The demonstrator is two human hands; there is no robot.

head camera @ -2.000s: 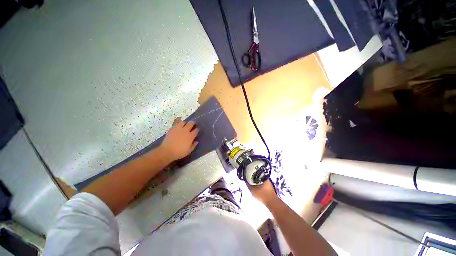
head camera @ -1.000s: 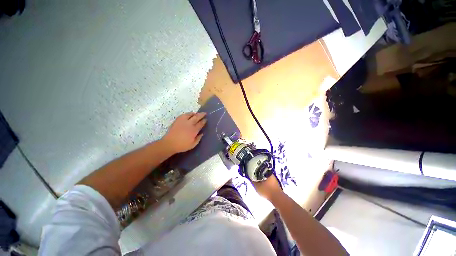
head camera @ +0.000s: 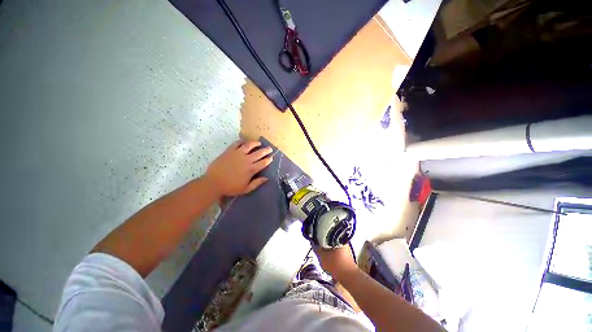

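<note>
The dark grey fabric lay (head camera: 227,253) runs as a strip from lower left towards the middle, with faint chalk lines near its far end. My left hand (head camera: 239,170) lies flat on the far end of the lay, fingers slightly spread. My right hand (head camera: 334,258) is on the electric cloth cutting machine (head camera: 318,211), mostly hidden behind its motor. The cutter's front end is at the lay's right edge, near the chalk curve. The black power cord (head camera: 285,97) runs from the top down to the cutter. A mottled metal bar (head camera: 227,292) lies along the lay's near edge.
Red-handled shears (head camera: 295,55) lie on a large dark fabric block (head camera: 337,26) at the top. Tan paper (head camera: 324,113) lies under the fabric. Dark offcuts (head camera: 363,191) lie right of the cutter. A white roll (head camera: 480,139) and a red object (head camera: 420,189) are at the right.
The view has turned, so the lay slopes more steeply. My left hand has moved to the lay's far end. The cutter's front end has advanced along the chalk curve; my right hand still holds it.
</note>
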